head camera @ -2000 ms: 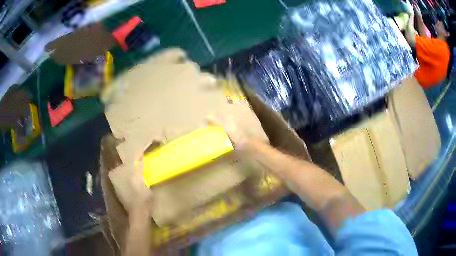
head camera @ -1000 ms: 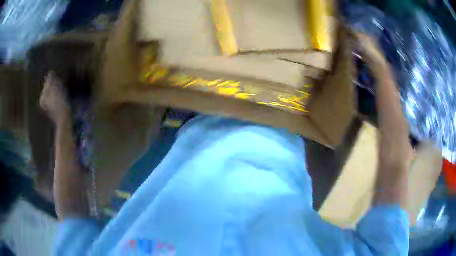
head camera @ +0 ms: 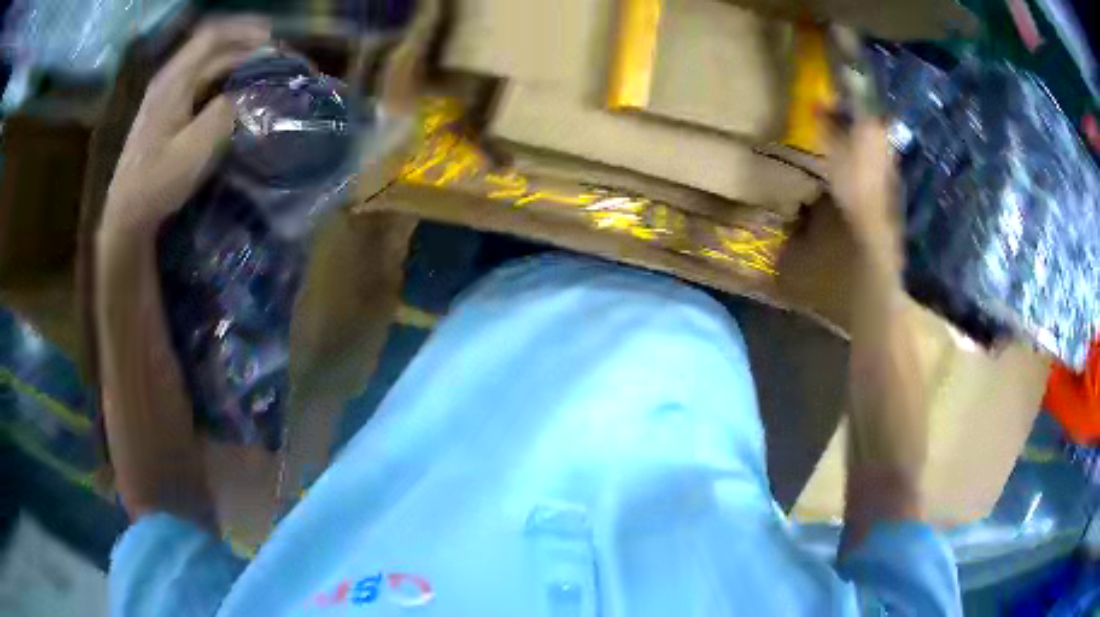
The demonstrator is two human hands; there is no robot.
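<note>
My left hand (head camera: pixel 181 127) is shut on a round black item in a clear bag (head camera: pixel 290 121), above the deep left carton. My right hand (head camera: pixel 859 163) is at the right side of the work carton, blurred, with something small and dark at its fingertips that I cannot make out. The folded product box (head camera: pixel 712 72), tan with yellow walls, sits on the blanks in the work carton (head camera: pixel 579 235), cut off by the top edge. Loose yellow pieces (head camera: pixel 627 215) lie along the carton's near side.
The left carton holds dark glossy packets (head camera: pixel 235 319). A pile of silvery clear packs (head camera: pixel 1013 181) is at the right. A tan carton flap (head camera: pixel 977 422) is below it. An orange sleeve (head camera: pixel 1077 398) shows at the right edge.
The yellow part was between both hands and now stands as a box on the work carton. My left hand went into the left carton and has come up with the bagged item.
</note>
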